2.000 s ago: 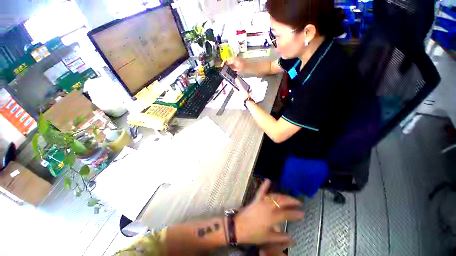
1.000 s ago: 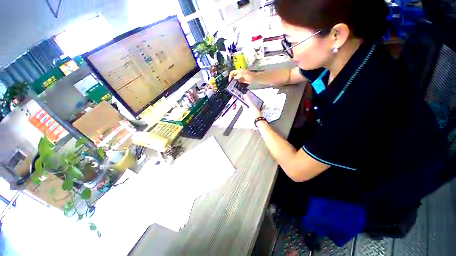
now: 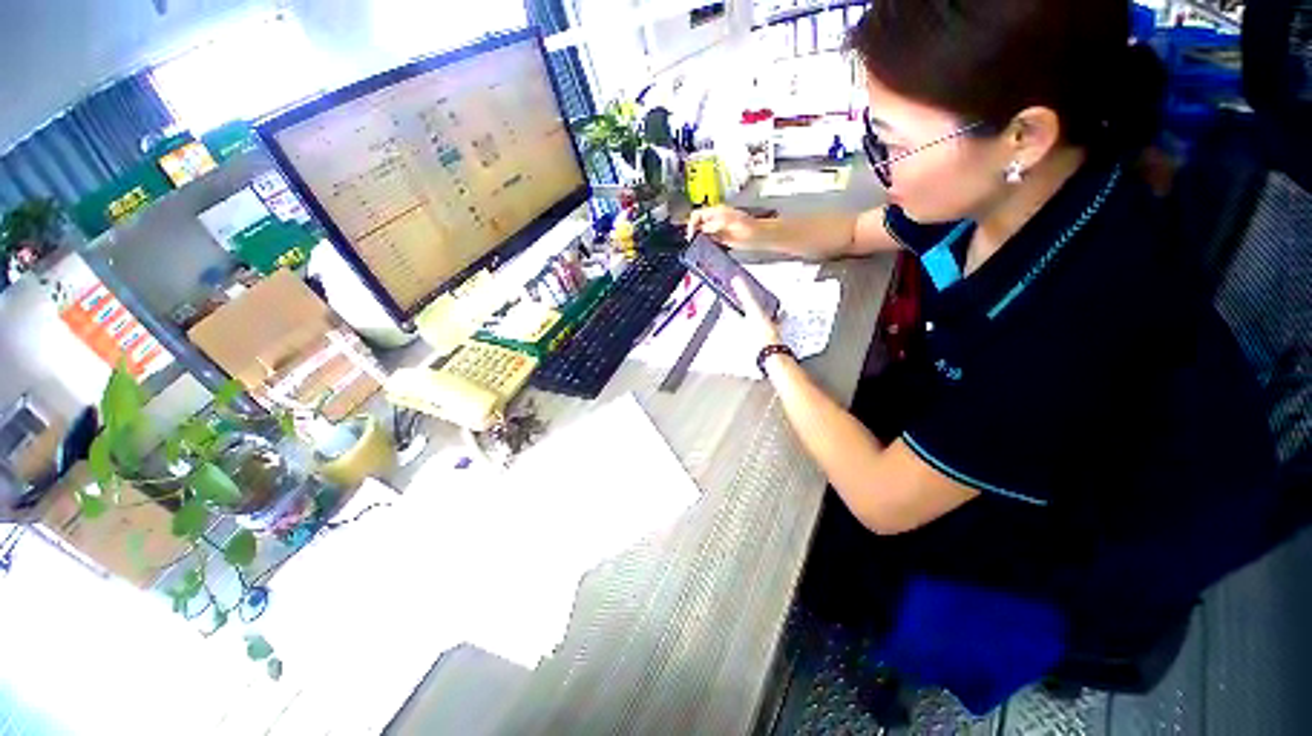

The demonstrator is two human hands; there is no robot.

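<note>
Neither of my hands is in the picture. Large white printed documents (image 3: 475, 554), overexposed, lie spread on the desk (image 3: 676, 575) nearest me. A seated person at the right holds a dark smartphone (image 3: 731, 276) over white paper sheets (image 3: 806, 309); their other hand is near its top end. A narrow grey strip, perhaps a ruler (image 3: 692, 345), lies on those sheets with thin pens beside it. A black keyboard (image 3: 612, 328) lies left of the sheets, below the black-framed monitor (image 3: 439, 166), which shows a beige page.
A cream-yellow desk telephone (image 3: 468, 381) stands left of the keyboard, with a small dark bunch (image 3: 518, 424) beside it. A trailing green plant (image 3: 187, 482) is at the left. A yellow container (image 3: 702, 178) stands beyond the keyboard. The seated person (image 3: 1007, 360) fills the right side.
My hand, seen low in the oldest frame, has left the picture. The view has shifted, with the seated person larger and further right. The smartphone stays in their hand over the papers.
</note>
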